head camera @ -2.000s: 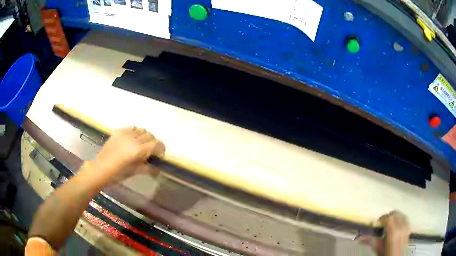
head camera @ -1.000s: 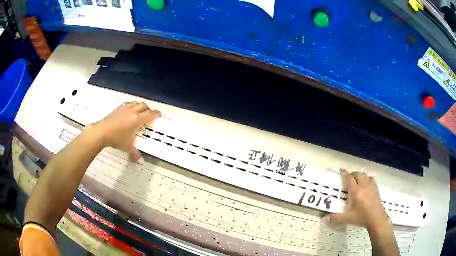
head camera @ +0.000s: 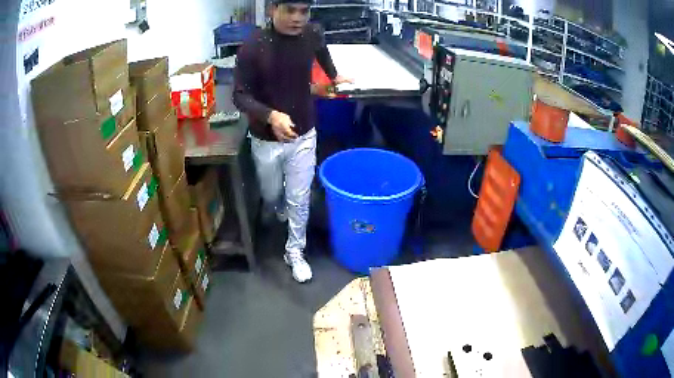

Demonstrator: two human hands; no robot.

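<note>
The near end of the pale steel-rule die (head camera: 473,363), with two black holes, shows at the bottom edge of the picture. It lies on the cream cutting board (head camera: 465,295). Beside it on the right is the stepped end of the black strip stack (head camera: 560,360). The rest of the die and the stack is cut off by the bottom edge. Neither my left hand nor my right hand is in the picture.
A large round blue bin (head camera: 369,210) stands beyond the table end. A person (head camera: 284,88) in a dark top and light trousers stands left of it. Stacked cartons (head camera: 111,214) are at the left. The blue press beam with a notice (head camera: 617,247) is at the right.
The view has swung left, away from the board to the room. Both hands, which were on the die, have left the picture. The person, cartons and whole bin have come into view.
</note>
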